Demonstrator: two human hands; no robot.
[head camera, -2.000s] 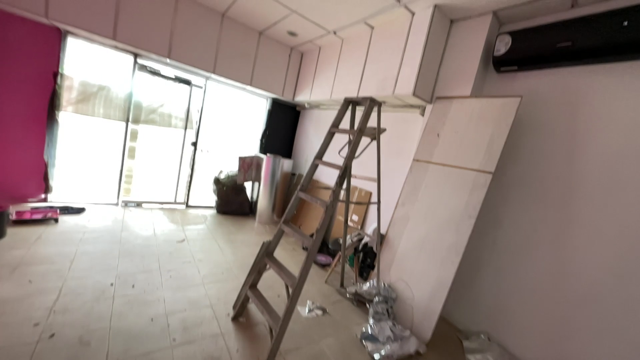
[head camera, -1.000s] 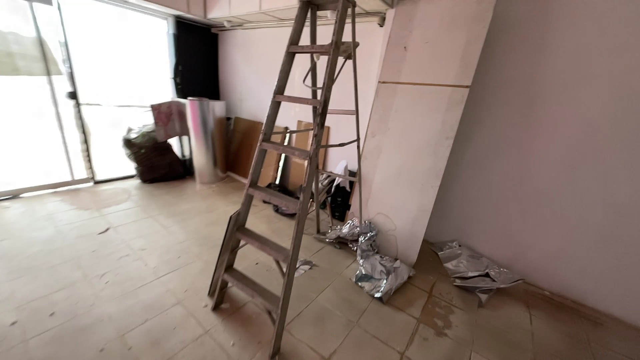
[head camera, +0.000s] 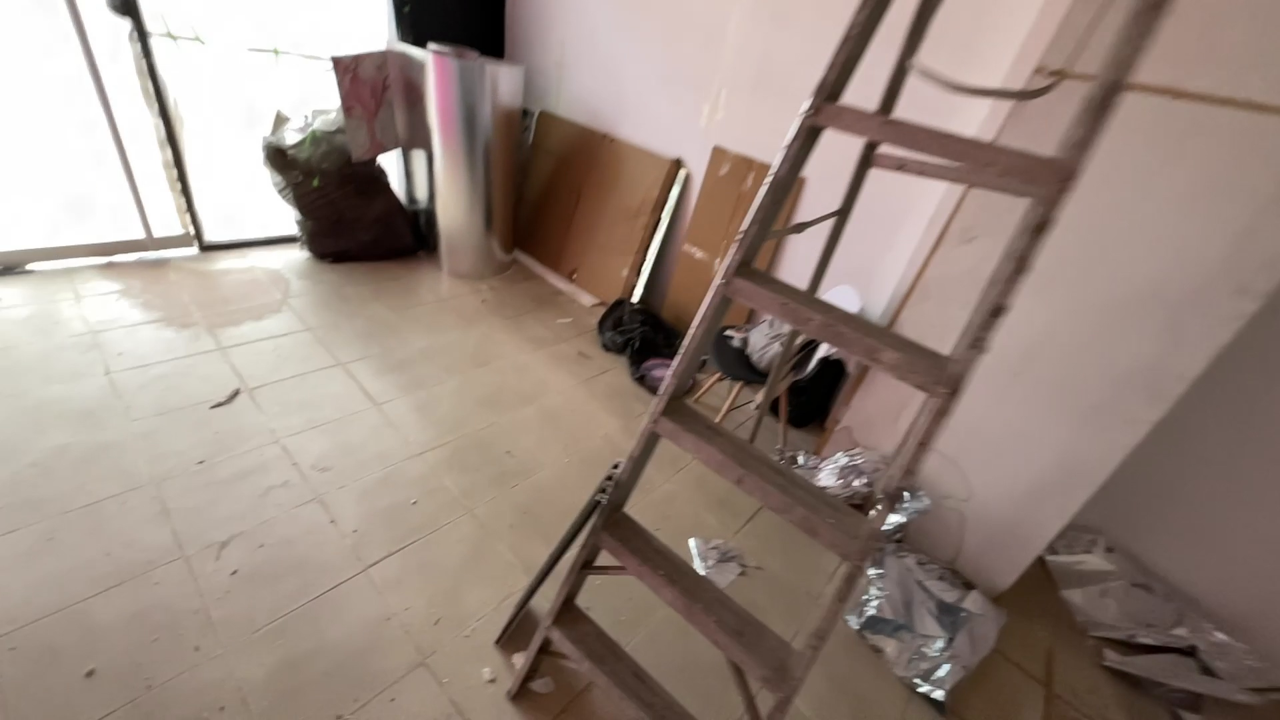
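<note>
Neither my left hand nor my right hand shows in the head view. A worn stepladder (head camera: 760, 478) stands on the tiled floor right of the middle, its flat treads facing me. Behind its lower treads lies crumpled silver foil (head camera: 925, 610), with a smaller scrap (head camera: 718, 560) seen between the rails. A large pale panel (head camera: 1100, 300) leans behind the ladder on the right. What my hands hold or touch is hidden.
A shiny silver roll (head camera: 465, 170) stands by a full dark bag (head camera: 355, 205) near the glass doors. Brown boards (head camera: 595, 205) lean on the wall. Black bags (head camera: 640, 335) lie beside them. More foil (head camera: 1160, 610) lies at lower right.
The view has tilted down and come nearer to the stepladder, which fills more of the frame and appears slanted. The wall air conditioner seen earliest is out of view.
</note>
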